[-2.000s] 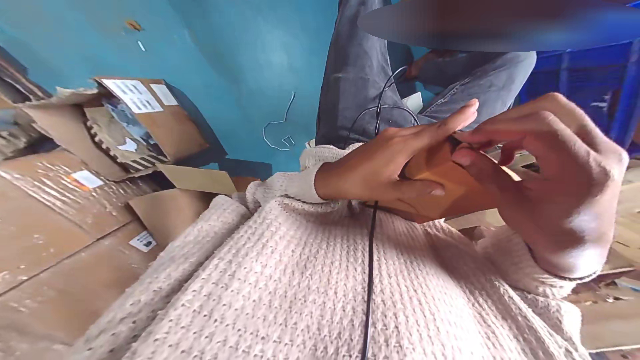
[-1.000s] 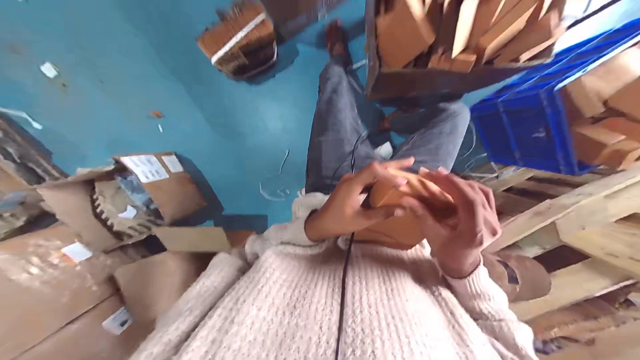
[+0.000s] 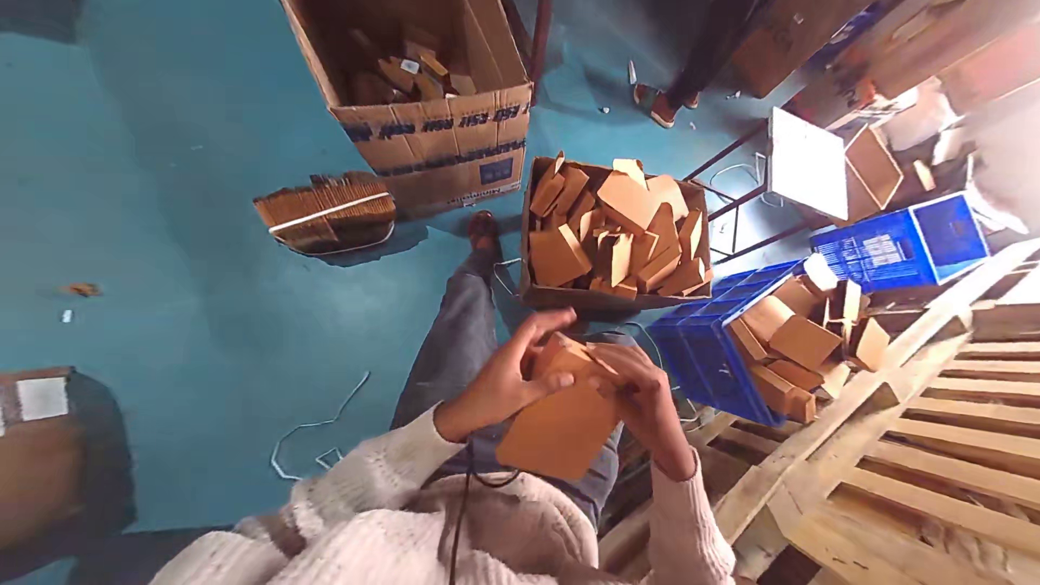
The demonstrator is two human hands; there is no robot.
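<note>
Over my lap, a small brown cardboard box [image 3: 561, 431] is held between both hands, its flaps partly raised at the upper end. My left hand [image 3: 508, 378] grips its left side, thumb across the cardboard and fingers behind it. At the upper right, my right hand [image 3: 638, 378] pinches a flap. Just beyond my knees stands an open carton [image 3: 617, 305] heaped with similar small folded boxes. More of them lie in a tilted blue plastic crate [image 3: 691, 349] to the right.
A tall open carton [image 3: 443, 134] with some pieces inside stands ahead. Left of it lies a strapped bundle of flat cardboard [image 3: 329, 213]. Wooden pallets [image 3: 934, 463] fill the right side. Another blue crate [image 3: 877, 244] is farther right. A person's foot [image 3: 662, 110] shows at the top.
The view has swung up and right, bringing in the tall carton and more of the right side. Both hands have stayed on the small box, now held lower over my lap.
</note>
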